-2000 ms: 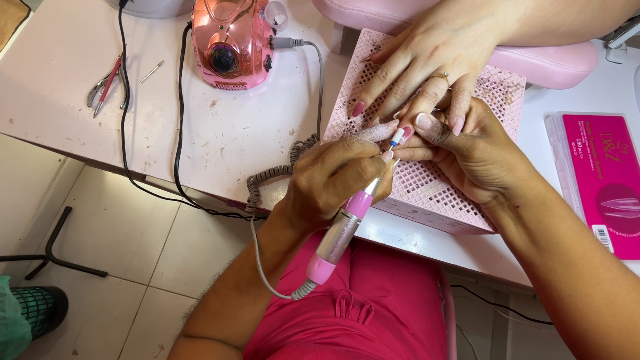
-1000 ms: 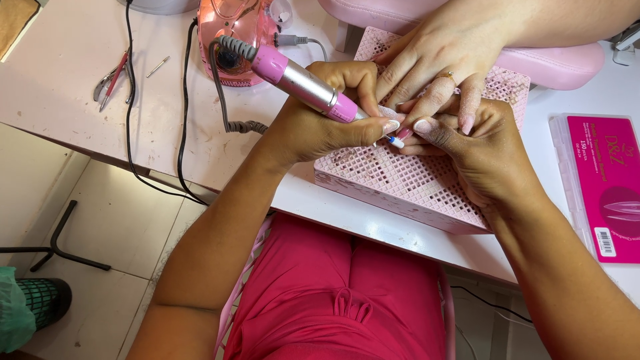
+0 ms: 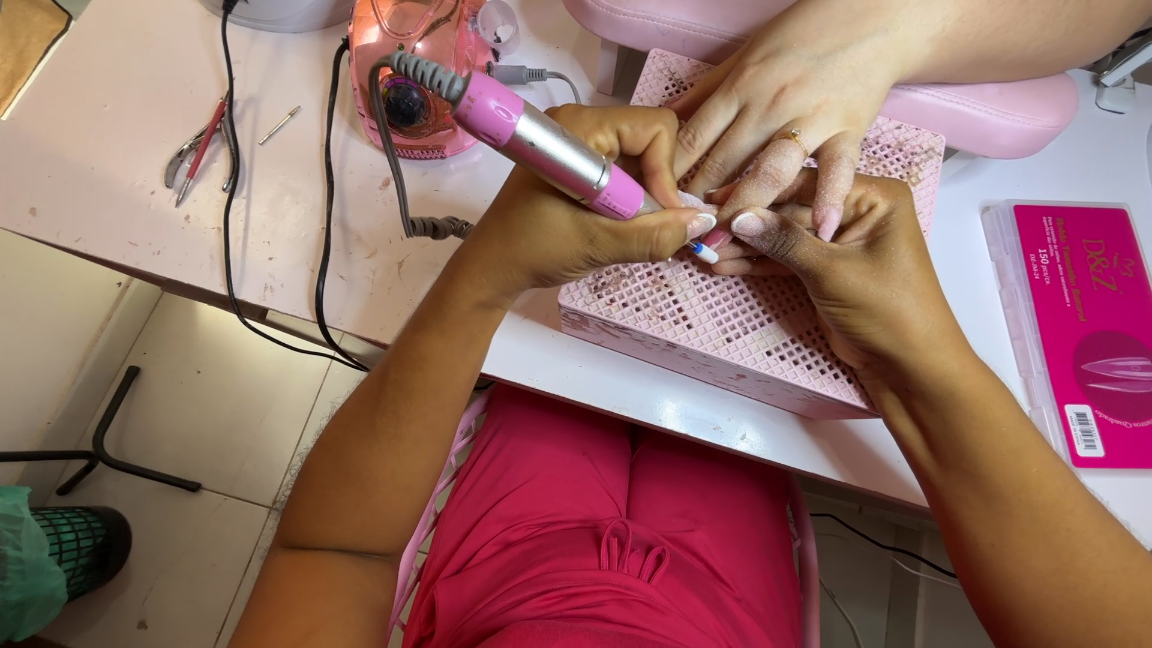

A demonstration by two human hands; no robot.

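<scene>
My left hand [image 3: 594,198] grips a pink and silver electric nail drill [image 3: 558,148], its coiled cord end pointing up and to the left. The drill's white bit [image 3: 705,253] is at a pink nail of the other person's finger. My right hand [image 3: 837,234] holds that finger between thumb and fingers. The other person's hand [image 3: 783,99], dusty and with a ring, lies palm down over a pink perforated dust collector [image 3: 720,315].
A pink drill control unit [image 3: 409,81], cuticle nippers [image 3: 198,153] and a loose metal bit [image 3: 279,125] lie at the left. Black cables [image 3: 326,225] hang over the table edge. A padded pink armrest [image 3: 990,112] and a nail-tip box [image 3: 1080,333] are at the right.
The drill has swung round: its cord end pointed down toward my lap two seconds ago and now points up and left. My left hand has turned with it, still gripping.
</scene>
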